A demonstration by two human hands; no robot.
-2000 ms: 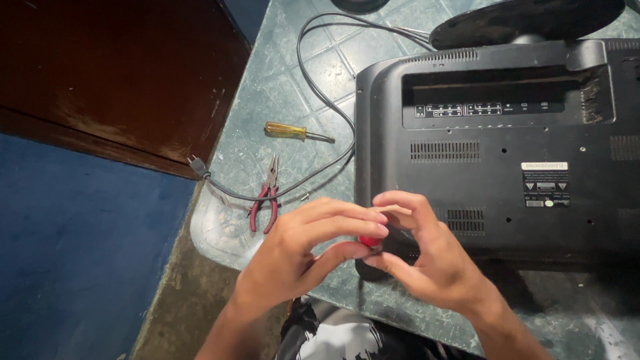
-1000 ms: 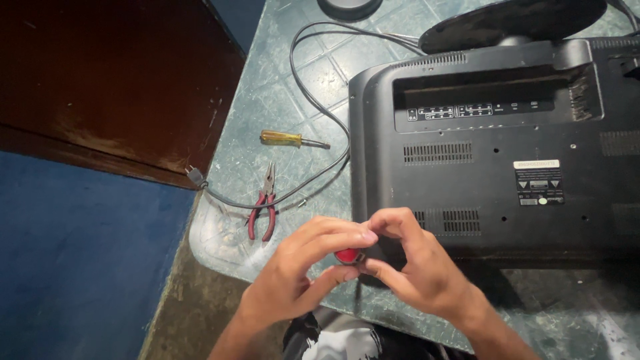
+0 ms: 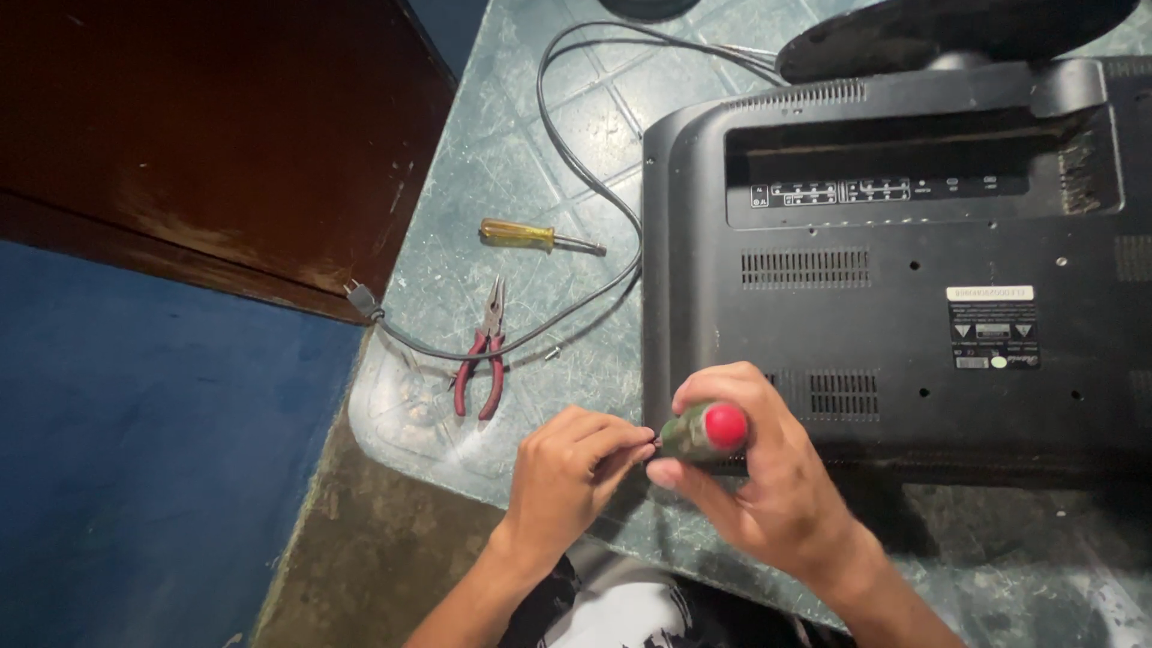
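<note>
My right hand [image 3: 774, 477] grips a screwdriver [image 3: 706, 432] by its dark green handle with a red end cap, over the near left corner of a black television [image 3: 972, 270] lying with its back up. The fingertips of my left hand [image 3: 576, 468] are pinched together at the front end of the screwdriver, beside the corner. Whatever is between those fingertips is too small and covered to tell. To the left lie needle-nose pliers [image 3: 487, 355] with red handles, a screwdriver with a yellow handle [image 3: 522, 234] and a small screw [image 3: 553, 349].
A power cord [image 3: 589, 180] loops over the tiled table [image 3: 594, 117], crosses the pliers and ends in a plug [image 3: 362, 297] near the left edge. The black stand base [image 3: 954, 36] juts out beyond the television. A dark round object [image 3: 650, 7] sits at the far edge of view.
My hands have moved apart a little. The screwdriver's handle, mostly covered by my fingers before, now shows in my right hand. The tools on the table have not moved.
</note>
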